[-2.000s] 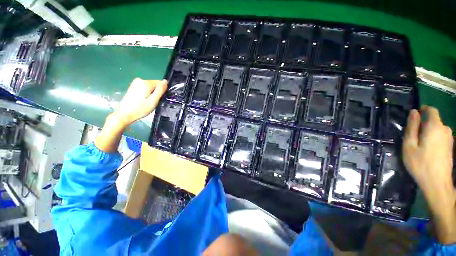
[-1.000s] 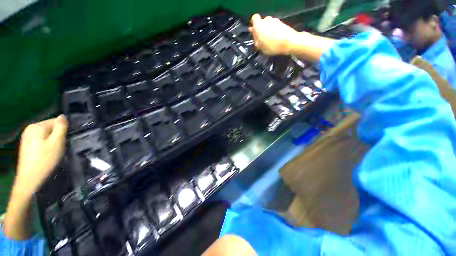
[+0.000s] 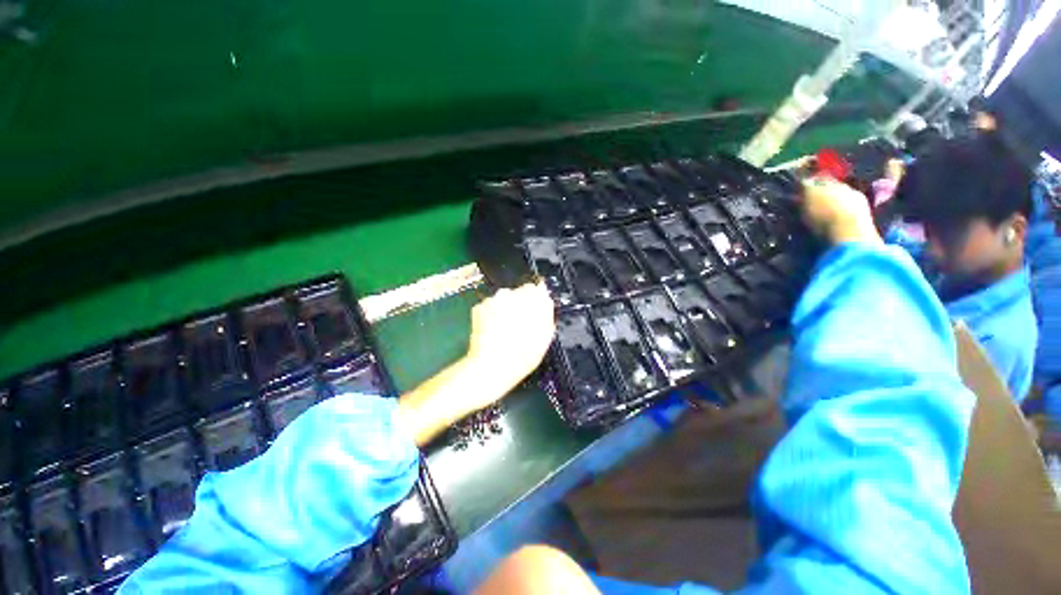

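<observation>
A glossy black blister tray (image 3: 634, 250) with rows of rectangular pockets is on the right, over a tray stack at its left and front edges. My left hand (image 3: 514, 331) grips its near left edge. My right hand (image 3: 835, 207) is at its far right edge, partly blurred, with the fingertips hard to make out. A second black blister tray (image 3: 151, 395) lies on the green bench to the left, partly covered by my left sleeve. A loose pile of small dark components (image 3: 475, 428) lies on the green surface between the trays, below my left forearm.
The green bench (image 3: 425, 238) has a pale strip (image 3: 419, 291) running behind the pile. A brown carton (image 3: 686, 500) is below the bench edge, and a brown cardboard flap (image 3: 1001, 465) stands at the right. A person in blue (image 3: 989, 267) sits beyond it.
The view has swung to the right. The tray between my hands has moved from above the left tray to the right side, past the component pile. Both hands remain at its edges.
</observation>
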